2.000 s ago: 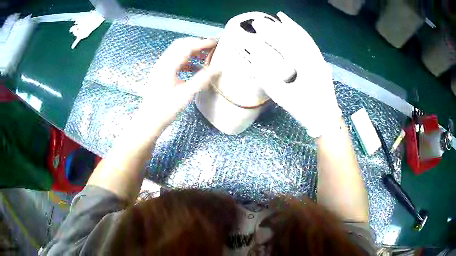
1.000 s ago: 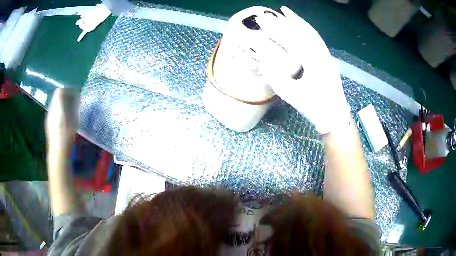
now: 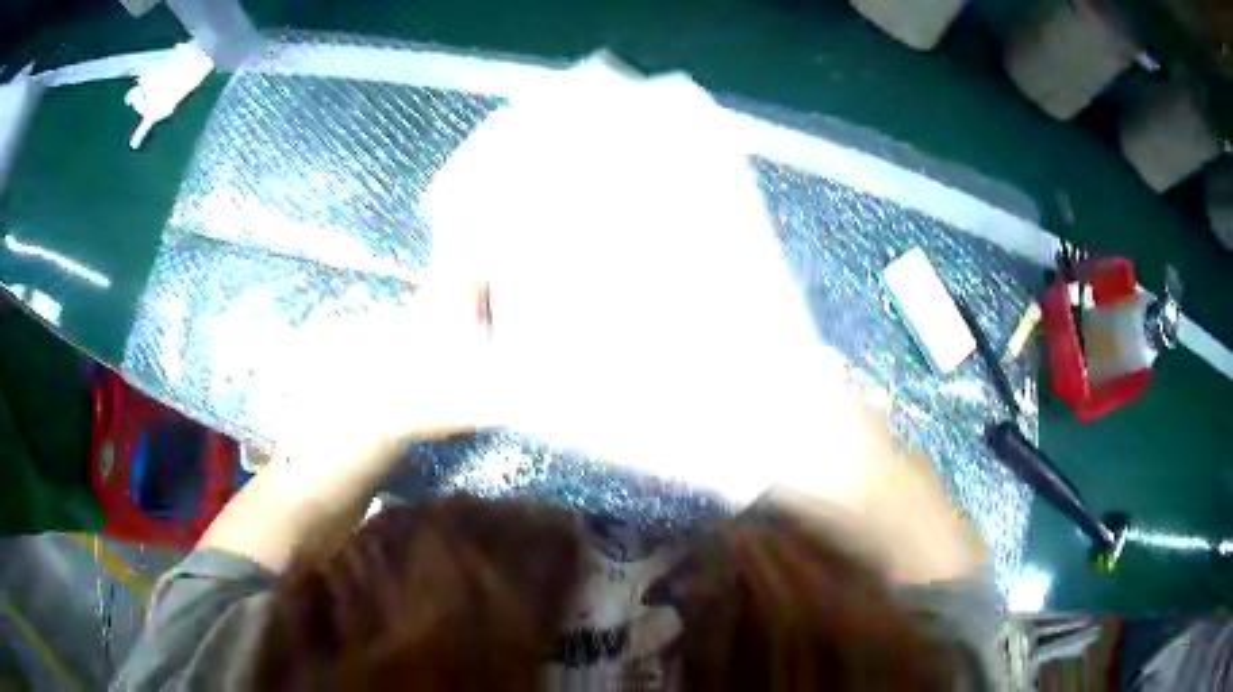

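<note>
A large overexposed white mass [image 3: 595,230] fills the middle, over the silvery bubble wrap mat [image 3: 311,176]. The cream-white unit appears to be within it; only a small orange-brown bit, perhaps the strap, shows at its left. The mass has a jagged upper edge, and I cannot tell whether something else white covers the unit. My left hand [image 3: 365,352] reaches in from the lower left, washed out, its fingers not distinguishable. My right hand [image 3: 757,365], also washed out, merges with the white mass from the lower right. Neither grip can be made out.
Right of the unit lie a white block [image 3: 928,311], a thin black tool [image 3: 990,357], a yellowish stick [image 3: 1025,330] and a black-handled hammer [image 3: 1048,480]. A red bin [image 3: 1093,392] stands beyond them. A white glove [image 3: 169,88] lies far left. A red-and-blue object [image 3: 162,466] is lower left.
My left hand has come back from the far left to the white mass. My right hand has moved lower and left. The white area is wider, and the unit's strap and dark markings are mostly lost from view.
</note>
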